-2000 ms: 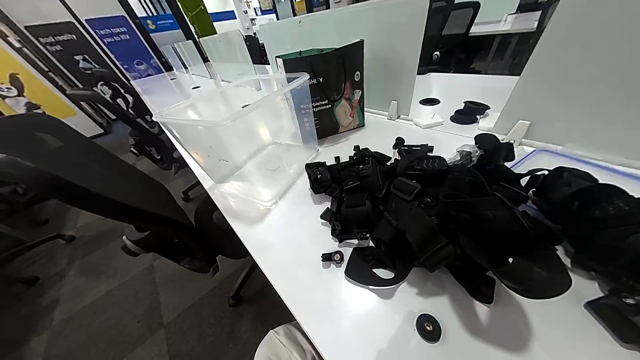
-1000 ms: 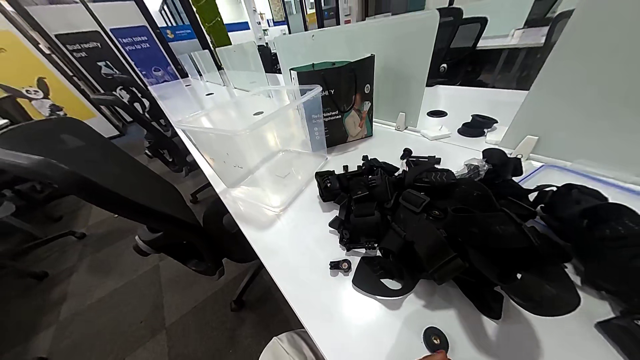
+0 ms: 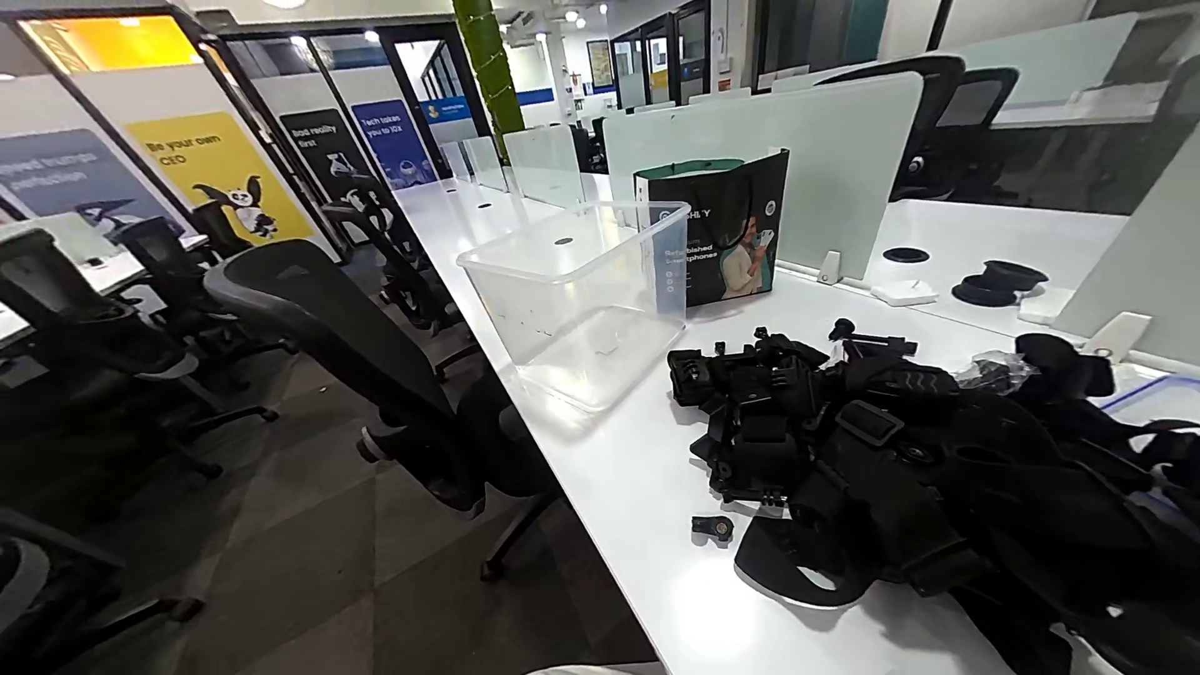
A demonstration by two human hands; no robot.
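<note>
Neither my left hand nor my right hand shows in the head view. A heap of black straps and camera mounts [image 3: 872,459] lies on the white desk [image 3: 600,478] at the right. Beside its near left side is a small black mount piece [image 3: 712,528]. A clear plastic bin [image 3: 581,309], with its mouth up, stands at the left edge of the desk, beyond the heap. Only a small clear scrap or mark shows on its floor. Right behind the bin stands a black paper bag [image 3: 722,234] with a green inside, bearing writing and a picture.
A black mesh office chair [image 3: 347,366] stands against the desk's left edge. Frosted divider panels [image 3: 759,159] run behind the bag. Past them lie black round discs [image 3: 998,283] and a white block [image 3: 904,292]. A blue-rimmed clear lid or tray [image 3: 1158,398] lies partly under the heap.
A fingertip touched the round black disc at the bottom edge one second ago; now neither finger nor disc is in view. The view has tilted up and shows more of the room.
</note>
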